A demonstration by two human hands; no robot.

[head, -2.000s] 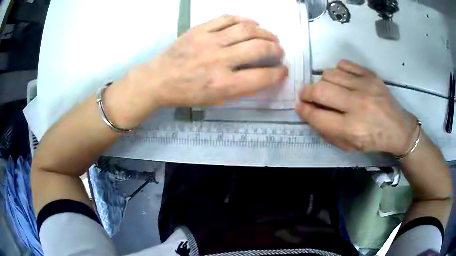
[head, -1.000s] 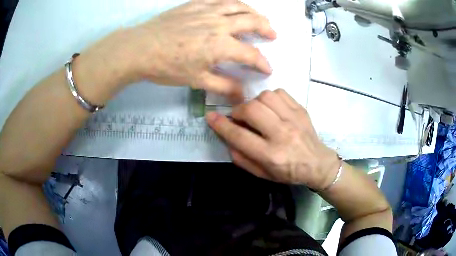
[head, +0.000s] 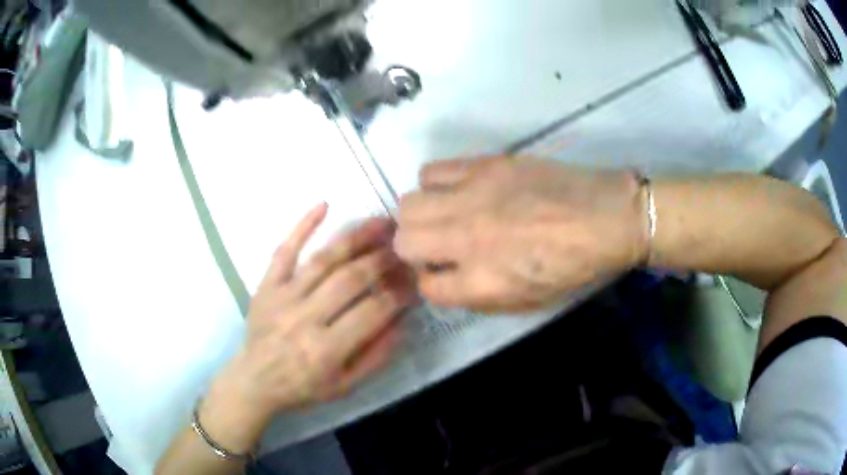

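Observation:
A white piece (head: 269, 153) with a green strip (head: 200, 199) along its left side lies on the white table below the sewing machine head (head: 223, 42). A narrow pale edge runs from the machine's needle area (head: 320, 93) down to my hands. My left hand (head: 325, 311) lies over the lower part of the piece, fingers spread and a little blurred. My right hand (head: 506, 237) has curled fingers at the piece's right edge, touching or nearly touching my left fingertips. What its fingertips hold is hidden.
A slim black tool (head: 713, 57) lies at the upper right, with black handles (head: 822, 32) beyond it. Green and white cloth (head: 93, 93) is at the upper left. A ruler (head: 455, 325) is partly covered near the front edge. My dark-covered lap (head: 501, 408) is below.
The view has turned and shifted, bringing the machine head in at the upper left. The piece now lies under the machine head. My hands have come together near its lower right edge.

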